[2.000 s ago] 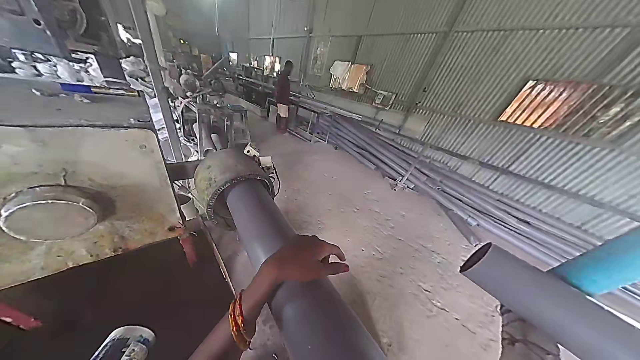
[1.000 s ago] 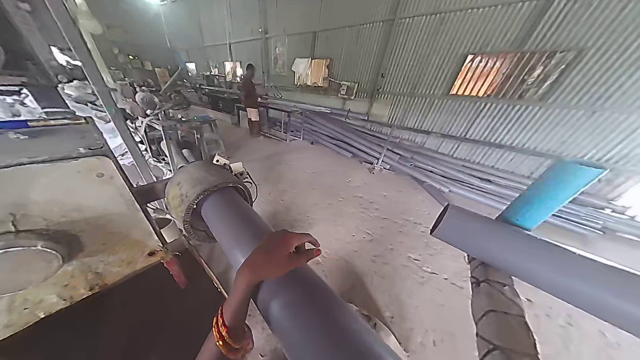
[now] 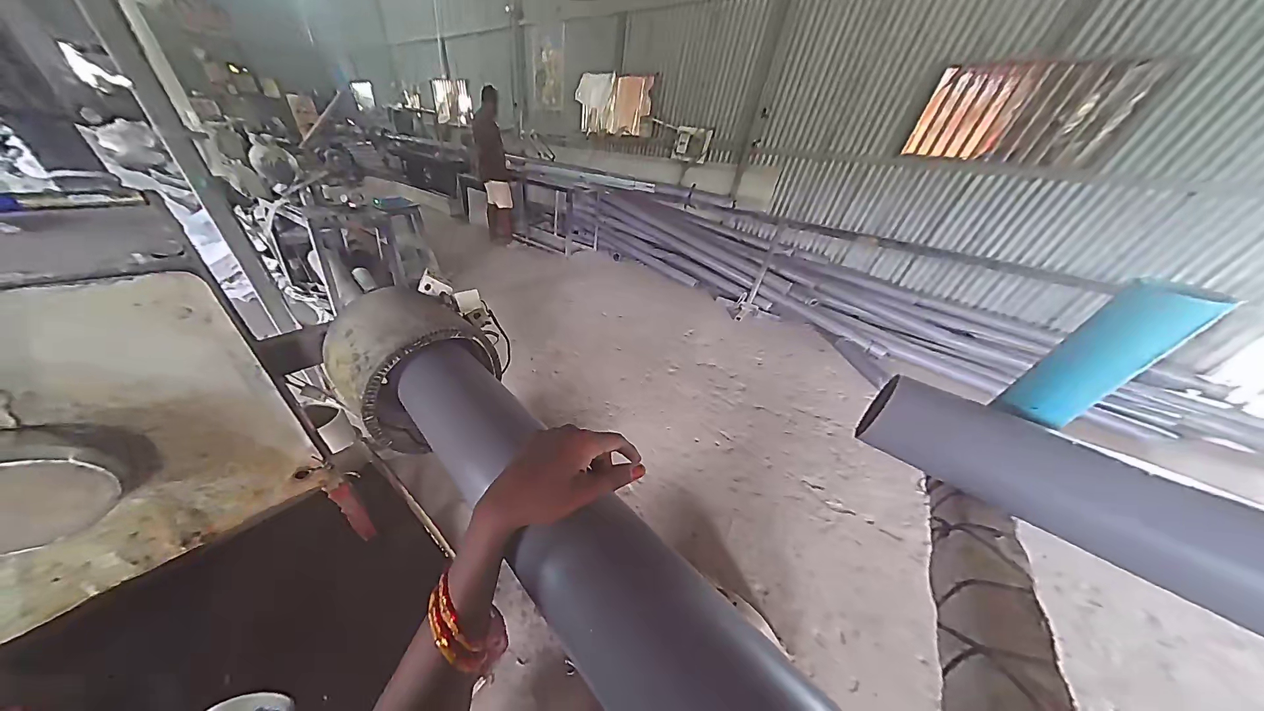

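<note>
My left hand (image 3: 558,479), with red and yellow bangles at the wrist, rests palm down across a thick grey pipe (image 3: 642,583). Its thumb and index finger curve close to each other above the pipe, with nothing between them; the other fingers are mostly hidden. The pipe's far end sits inside a round, stained collar (image 3: 380,346) with a toothed-looking rim. On the right, a second grey pipe (image 3: 1066,484) shows its hollow end, with a flat blue piece (image 3: 1116,351) behind it and a bound, sleeve-like column (image 3: 992,602) below. My right hand is out of view.
A stained metal panel (image 3: 138,346) with a round fitting stands at the left, above a dark surface (image 3: 247,602). Long grey pipes (image 3: 711,257) lie stacked along the corrugated wall. A person (image 3: 491,163) stands in the background by a rack. Small boxes with a cable (image 3: 472,306) are beyond the collar.
My left hand stays on the grey pipe; its thumb and index finger have come closer together. The view has shifted to the right.
</note>
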